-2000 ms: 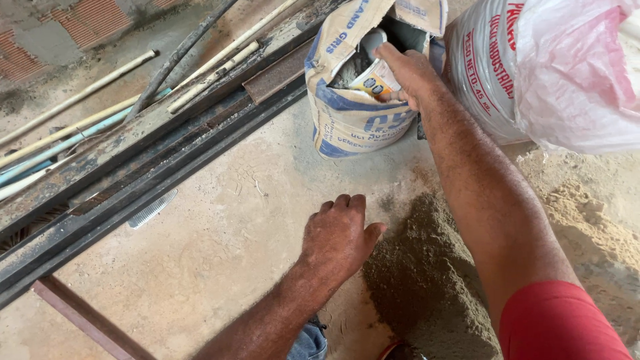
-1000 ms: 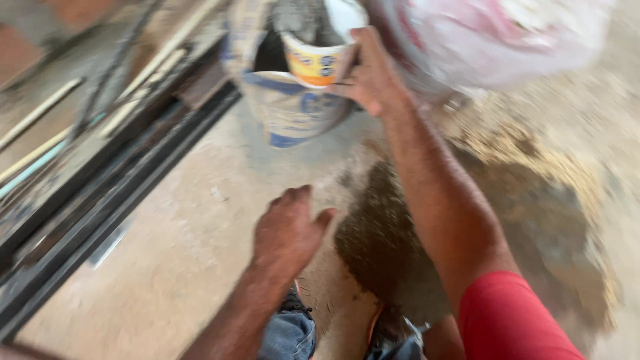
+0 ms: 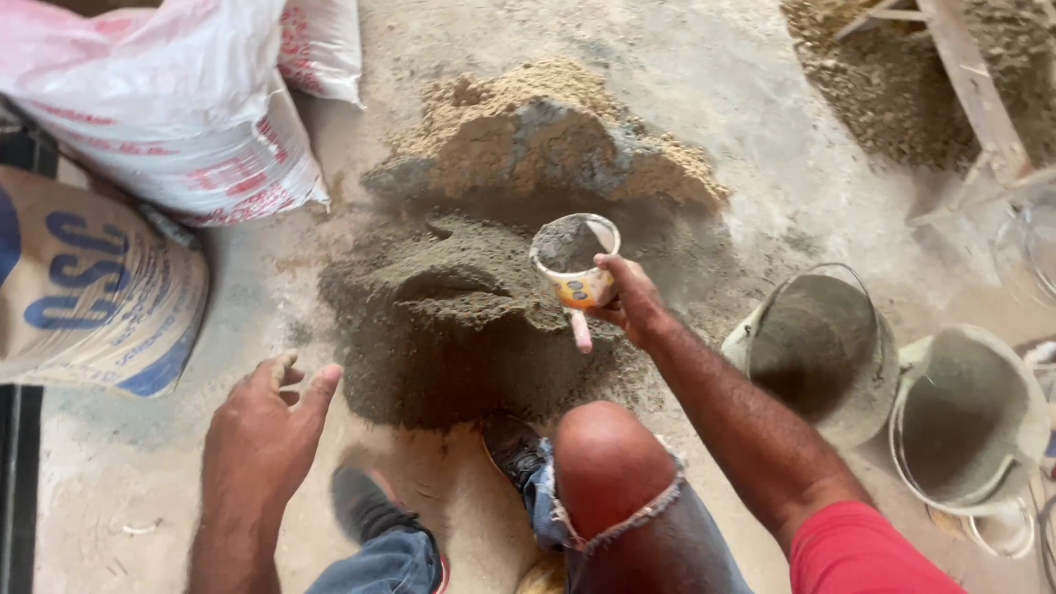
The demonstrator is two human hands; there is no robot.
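A plastic tub [image 3: 584,285] with a yellow-orange label, part filled with grey cement powder, is gripped at its side by my right hand [image 3: 631,301]. It is tilted above the right part of a dark grey heap of mortar mix [image 3: 462,280]. Behind that lies a ridge of tan sand [image 3: 528,132] with grey powder on it. My left hand [image 3: 268,421] hovers left of the heap, fingers apart, holding nothing. The paper cement bag [image 3: 99,280] stands at the far left.
White woven sacks [image 3: 181,115] stand at the upper left. Two buckets with wire handles [image 3: 813,355], [image 3: 965,421] are at the right. A wooden frame [image 3: 973,91] stands over a gravelly pile [image 3: 874,91] at the upper right. My shoes [image 3: 516,450] are at the heap's near edge.
My right hand has lifted the tub, with grey powder in it, from the cement bag and brought it over the heap. The view has swung right. My left hand stays empty.
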